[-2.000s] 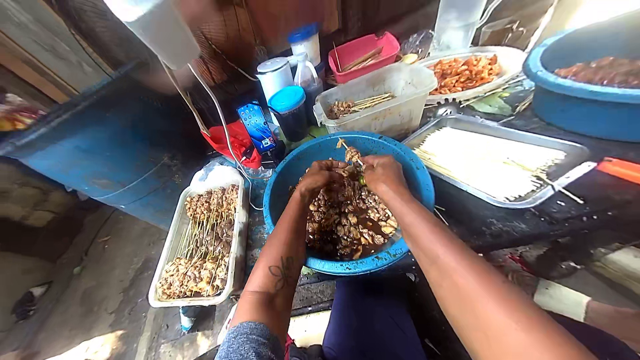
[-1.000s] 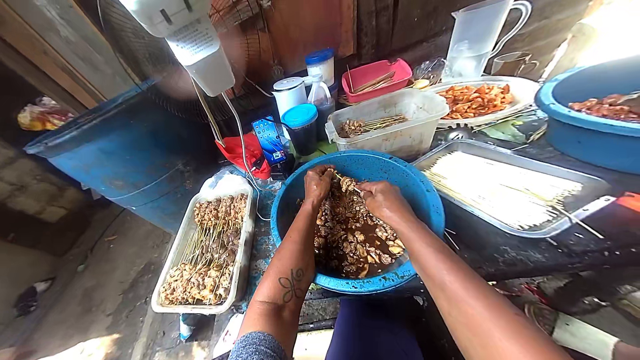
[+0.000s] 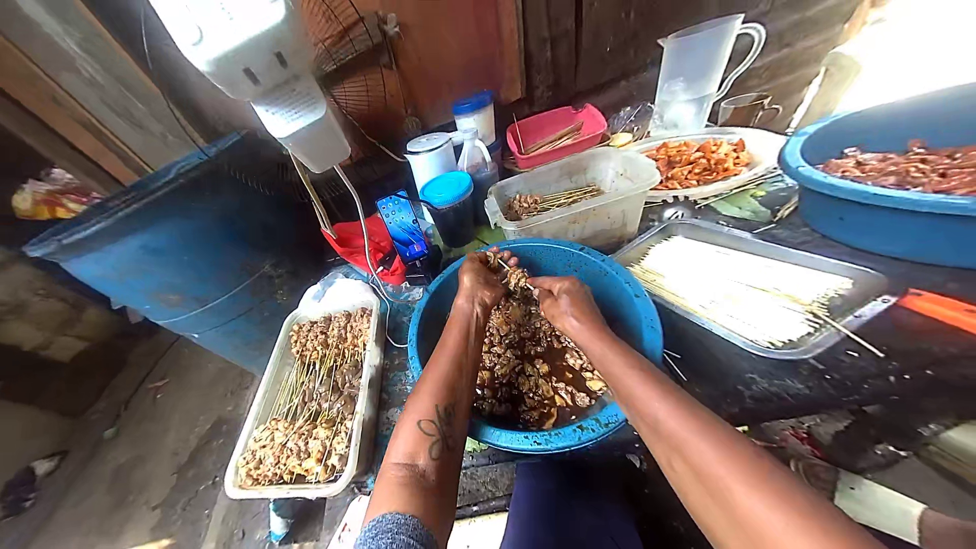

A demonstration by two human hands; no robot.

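Observation:
Over the far side of a blue plastic basin [image 3: 645, 335], my left hand [image 3: 485, 279] holds pieces of meat threaded on a thin stick. My right hand [image 3: 564, 305], just to its right, pinches the stick's near end beside a piece of meat [image 3: 517, 277]. Below both hands, chopped meat in dark liquid [image 3: 534, 358] lies in the basin. To the left, a clear plastic tray [image 3: 369, 412] holds rows of skewered meat [image 3: 335, 335]. Right of the basin, a metal tray [image 3: 778, 349] holds many thin bamboo sticks [image 3: 740, 290].
Behind the basin stand a translucent container [image 3: 587, 225] with a few skewers, a jar with a blue lid [image 3: 447, 191] and a pink basket [image 3: 591, 126]. A larger blue basin of meat [image 3: 877, 213] is at right. A white power outlet box [image 3: 252, 69] hangs at upper left.
Both hands stay over the basin. More meat shows along the stick between them than one second ago. The view has shifted slightly.

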